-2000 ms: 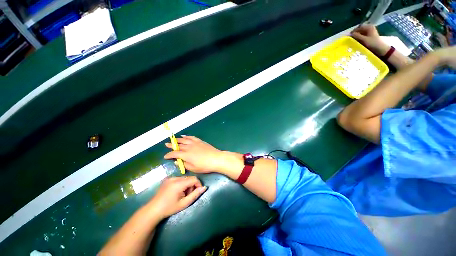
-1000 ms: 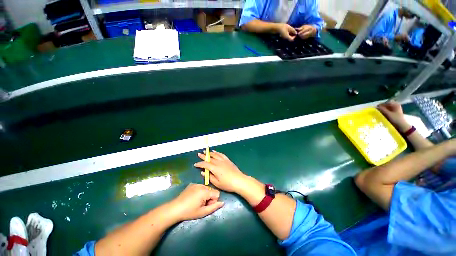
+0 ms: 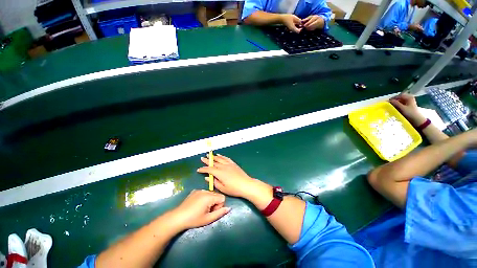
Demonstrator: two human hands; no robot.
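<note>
My right hand [image 3: 228,175] lies on the green bench, near the white rail, with yellow tweezers [image 3: 211,171] held upright in view between its fingers, tip towards the rail. My left hand [image 3: 203,208] rests just nearer to me, fingers curled in, with nothing visible in it; its palm is hidden. An amber adhesive sheet with a bright white patch [image 3: 151,194] lies left of my hands. A small dark module [image 3: 112,144] with gold glints lies on the belt beyond the rail, touched by neither hand.
A neighbour's arm [image 3: 400,180] and yellow tray [image 3: 385,131] of white parts are at right. Clear scraps [image 3: 70,212] and a white clip-like object [image 3: 36,246] are at left. Beyond the belt are clipboard papers [image 3: 153,43], a person's hands [image 3: 304,22] and black trays [image 3: 303,39].
The view has swung up and levelled from the first frame, bringing the far side into view. The module has slid left along the belt. My hands keep nearly the same pose on the bench.
</note>
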